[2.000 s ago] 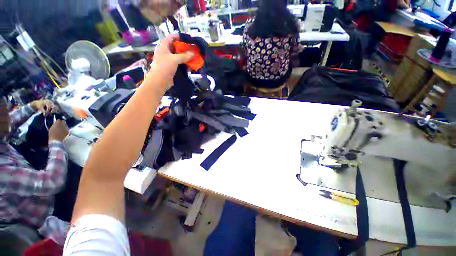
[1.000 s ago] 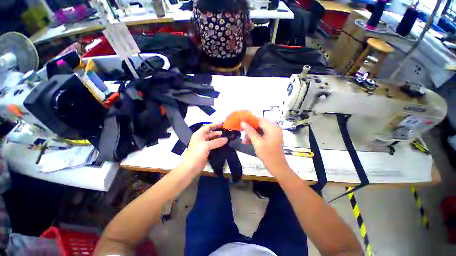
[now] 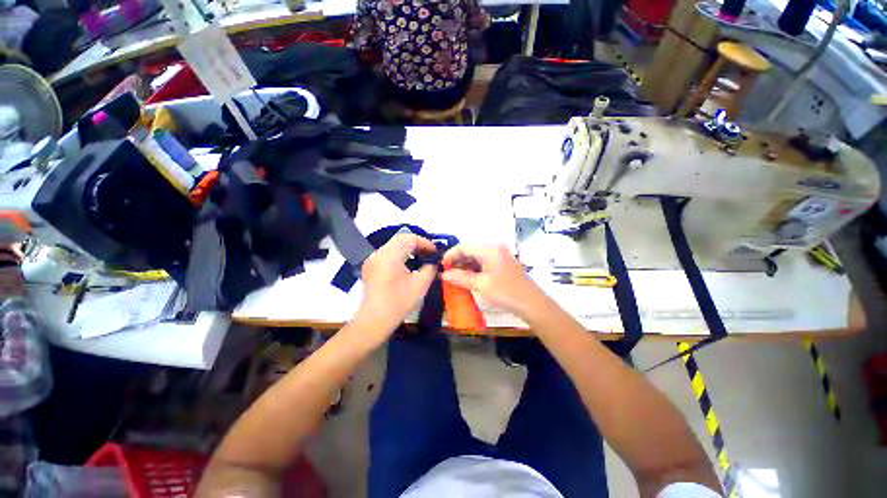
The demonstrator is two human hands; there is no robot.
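My left hand (image 3: 394,282) is closed on a black strap piece (image 3: 431,298) near the table's front edge. My right hand (image 3: 493,277) is close beside it, its fingers closed at the top of an orange-red piece (image 3: 463,305) that hangs down over the edge. The fingertips of both hands nearly meet, and where the two pieces touch is hidden by them. More black strap lies on the table behind my hands. The sewing machine (image 3: 681,185) stands to the right, with its needle area (image 3: 578,220) beyond my right hand.
A workpiece pile (image 3: 282,195) of black and grey strips lies at left. Yellow thread snips (image 3: 588,280) lie right of my right hand. Binding tape (image 3: 622,282) hangs over the front edge. A red crate (image 3: 146,471) is on the floor, lower left. A person (image 3: 416,49) sits beyond the table.
The left hand first held the orange-red piece up above the pile; then both hands came together over the table. Since then the orange-red piece has turned downward and the hands are lower and closer together.
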